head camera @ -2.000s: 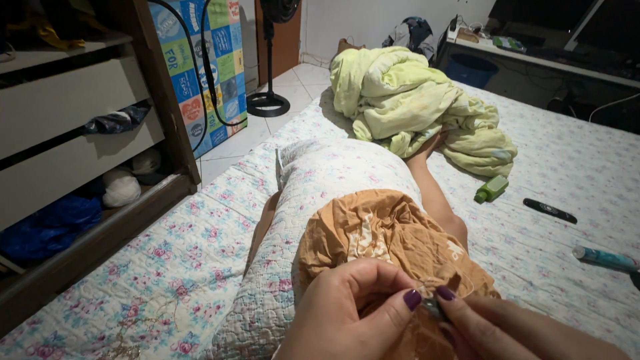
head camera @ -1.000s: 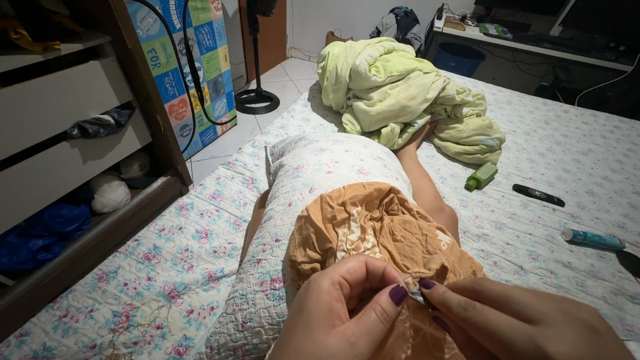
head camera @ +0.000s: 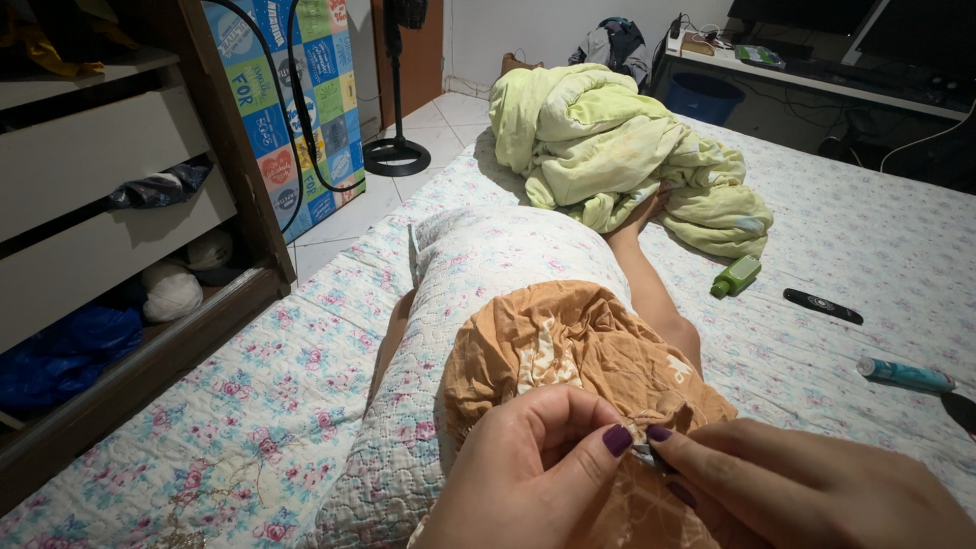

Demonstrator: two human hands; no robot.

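Note:
An orange-brown cloth with white print (head camera: 579,328) lies bunched over a quilted floral pillow (head camera: 488,252) on my lap. My left hand (head camera: 541,457) pinches a fold of the cloth between thumb and fingers. Close against it, my right hand (head camera: 770,473) grips a small metal tool (head camera: 645,450) with a dark part, its tip at the pinched fold; its kind is hard to tell. Loose threads trail over the cloth near the fingertips. Part of the cloth is hidden under both hands.
On the floral bedsheet (head camera: 854,229) lie a green bottle (head camera: 736,276), a black remote control (head camera: 823,305), a teal tube (head camera: 905,374) and a heaped light-green blanket (head camera: 610,145). Loose threads (head camera: 206,488) lie at lower left. A wooden drawer unit (head camera: 99,152) stands left, a fan base (head camera: 396,156) behind.
My fingers have shifted slightly at the fold; both hands stay together at the cloth. The metal tool's tip shows in a slightly different position.

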